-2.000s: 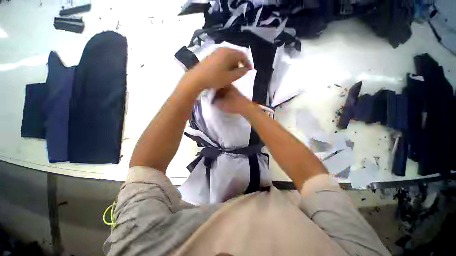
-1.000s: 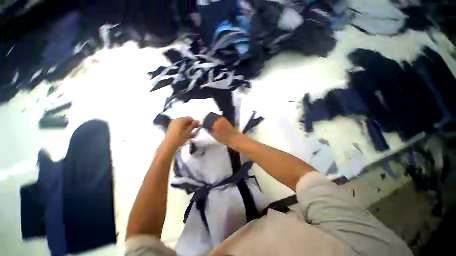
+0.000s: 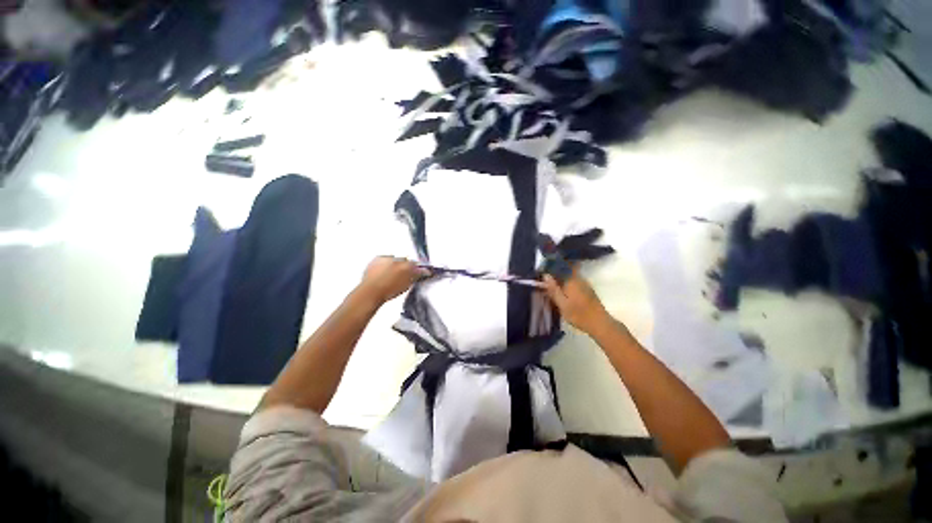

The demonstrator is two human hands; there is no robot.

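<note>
A long bundle of white and dark pieces [image 3: 468, 220] lies on the table in front of me, with a dark strip [image 3: 496, 358] tied round its near part. A thin twisted strip [image 3: 480, 274] runs straight across the top of the bundle above that tie. My left hand [image 3: 393, 276] is closed on the strip's left end at the bundle's left side. My right hand [image 3: 567, 296] is closed on its right end at the right side, beside a dark piece with loose ends [image 3: 579, 248]. Whether the strip passes under the bundle is hidden.
Dark cut panels [image 3: 268, 276] lie at the left, with small dark parts [image 3: 235, 155] behind them. Tangled offcuts [image 3: 501, 112] lie at the bundle's far end. More dark stacks [image 3: 818, 245] and pale paper scraps [image 3: 715, 378] lie at the right. The table edge [image 3: 736, 444] is near me.
My hands were close together over the bundle. They have moved apart to its two sides, and a strip now stretches between them across the top. The camera view has shifted.
</note>
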